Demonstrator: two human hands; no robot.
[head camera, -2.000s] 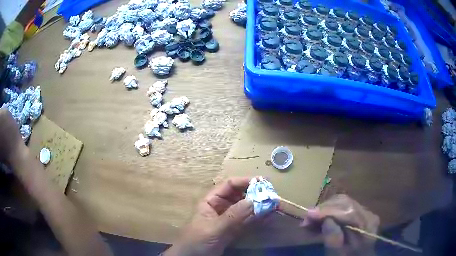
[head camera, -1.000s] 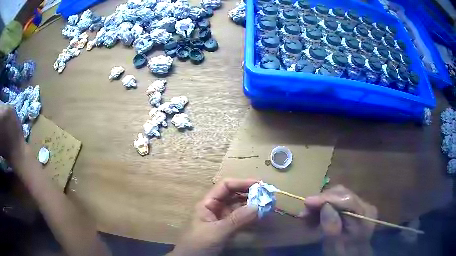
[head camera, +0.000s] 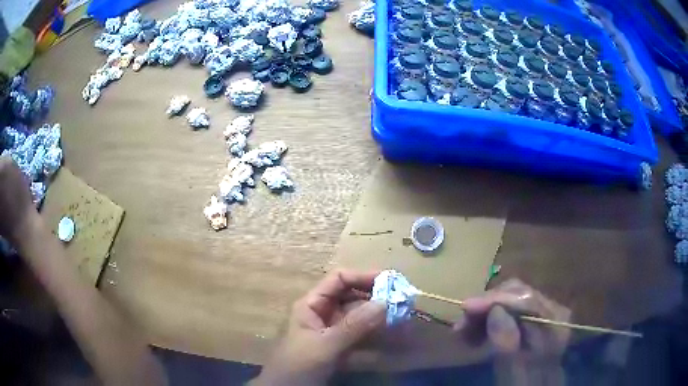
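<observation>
My left hand (head camera: 332, 320) holds a white lumpy figure body (head camera: 394, 296) between thumb and fingers, low in the middle of the view above the cardboard pad's near edge. My right hand (head camera: 517, 320) holds a thin tan glue stick (head camera: 581, 327) between thumb and fingers. The stick's tip touches the right side of the body; the exact contact spot is too small to tell. A small round glue cup (head camera: 428, 234) stands on the cardboard pad (head camera: 460, 211) beyond my hands.
A blue crate (head camera: 513, 151) with rows of dark-topped pieces stands behind the pad. White bodies (head camera: 196, 38) and dark caps (head camera: 300, 80) are piled at the far left. Small cast parts (head camera: 238, 179) lie mid-table. Another person's arm (head camera: 83, 301) is at left beside a stained pad (head camera: 87, 222).
The body in my left hand has turned slightly. The stick's rear end has risen a little and its tip stays at the body's right side. The whole view has shifted slightly.
</observation>
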